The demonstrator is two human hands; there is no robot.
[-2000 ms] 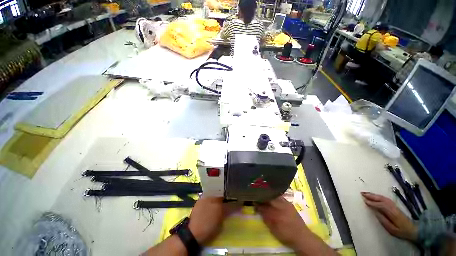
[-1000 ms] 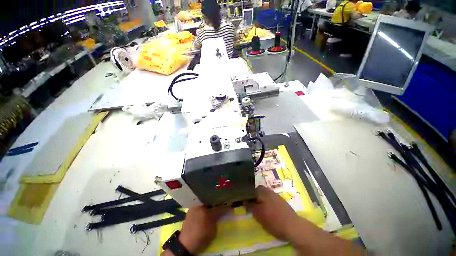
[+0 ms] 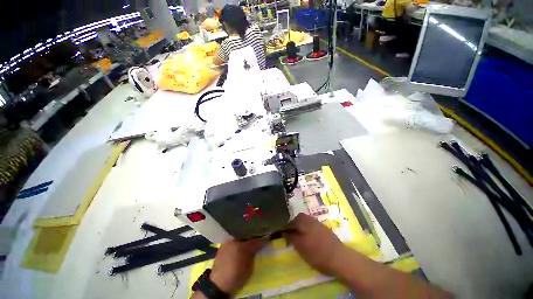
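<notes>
The white sewing machine's dark head cover (image 3: pixel 248 204) with a red logo stands in the centre. Under it lies the yellow template (image 3: pixel 345 216) with a pale printed area. My left hand (image 3: pixel 235 260), with a black watch on the wrist, is at the left below the head. My right hand (image 3: pixel 310 239) is at the right below the head. Both hands' fingertips are hidden under the head, so what they hold cannot be seen. Black webbing straps (image 3: pixel 158 250) with metal ends and loose threads lie left of the machine.
More black straps (image 3: pixel 488 181) lie at the right. A grey control screen (image 3: pixel 449 51) and clear plastic (image 3: pixel 409 114) are behind them. Yellow-edged boards (image 3: pixel 76 193) lie at the left. An orange bundle (image 3: pixel 187 71) and a person in a striped top (image 3: pixel 248 42) are at the back.
The view has turned right, so the machine appears further left. The other hand at the right edge is gone from view. My hands remain at the machine head.
</notes>
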